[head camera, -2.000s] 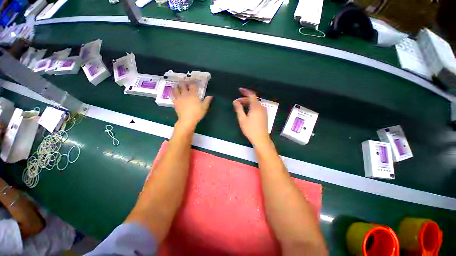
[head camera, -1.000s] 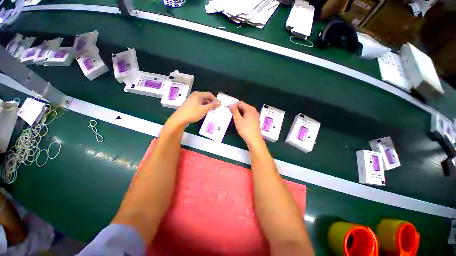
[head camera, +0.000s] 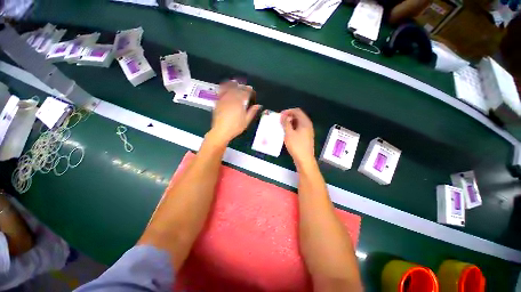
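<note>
A white retail box [head camera: 268, 136] with a faint purple mark lies on the dark green conveyor belt between my hands. My right hand [head camera: 296, 126] is at its upper right edge, fingers curled; whether it grips the box is unclear. My left hand [head camera: 232, 108] is blurred and reaches over another white box at the right end of the row on the left, mostly covering it. Its grip cannot be told. A box with a purple rectangle [head camera: 197, 94] lies just left of that hand. Two closed boxes, one nearer [head camera: 340, 147] and one farther right [head camera: 380, 161], lie right of my right hand.
More boxes, some with flaps up [head camera: 175, 71], lie at the left. Two boxes [head camera: 451, 204] lie far right. A metal rail [head camera: 394, 215] edges the belt. Pink mat [head camera: 251, 222], tangled cream loops [head camera: 48, 151], orange tape dispensers [head camera: 419, 279] and a neighbour's arm [head camera: 16, 228] are nearer.
My left hand has left the box between my hands and moved up and left to the row. My right hand stays by that box's upper edge. The camera view has shifted slightly.
</note>
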